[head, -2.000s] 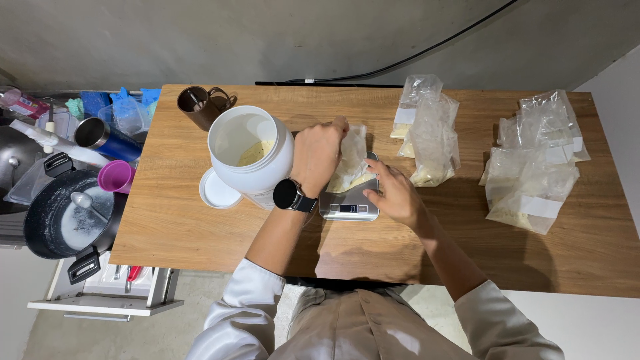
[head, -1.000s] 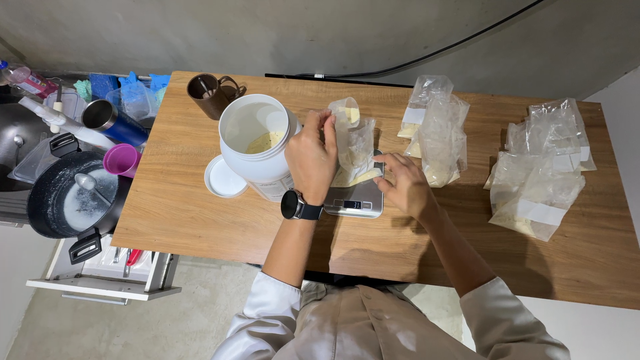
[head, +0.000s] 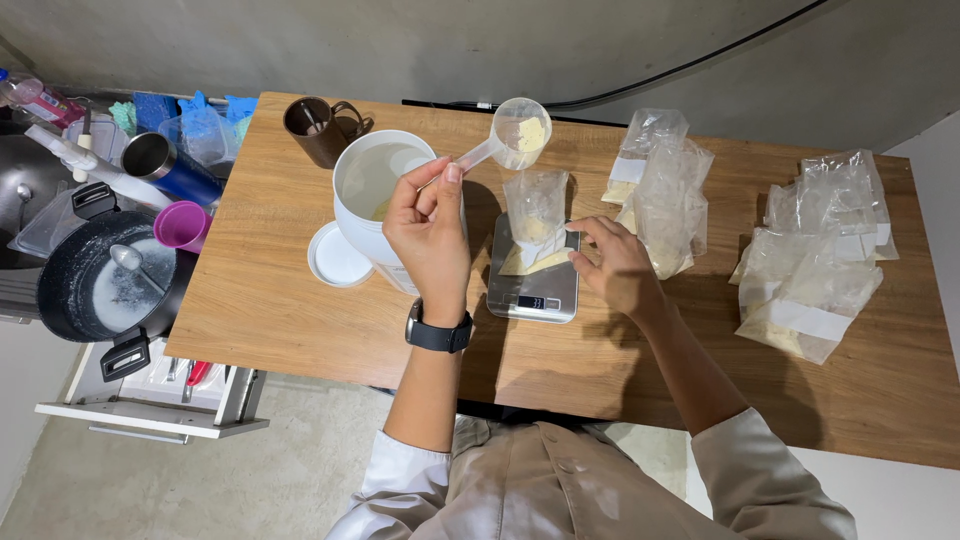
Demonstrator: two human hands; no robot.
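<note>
My left hand (head: pixel 435 225) pinches the handle of a clear plastic measuring scoop (head: pixel 523 135), which has some pale yellow powder in its cup. The scoop is raised beyond a clear plastic bag (head: pixel 535 206) with powder in it, which rests on a steel digital kitchen scale (head: pixel 499 289) with a lit display. My right hand (head: pixel 619 262) is at the bag's right side, fingers apart; whether they touch the bag I cannot tell. Left of the scale, partly behind my left hand, an open white plastic tub (head: pixel 358 217) holds powder. Its white lid (head: pixel 339 255) lies beside it.
Filled plastic bags (head: pixel 671 202) lie right of the scale, and more bags (head: pixel 817 255) lie farther right. A brown mug (head: pixel 319 135) stands at the back left. Past the table's left edge are a black pot (head: pixel 60 292), a purple cup (head: pixel 180 225), a blue tumbler (head: pixel 184 176) and an open drawer (head: pixel 150 416).
My left hand has moved away from the bag, and the scoop in it now shows beyond the bag. My right hand remains near the bag's right side.
</note>
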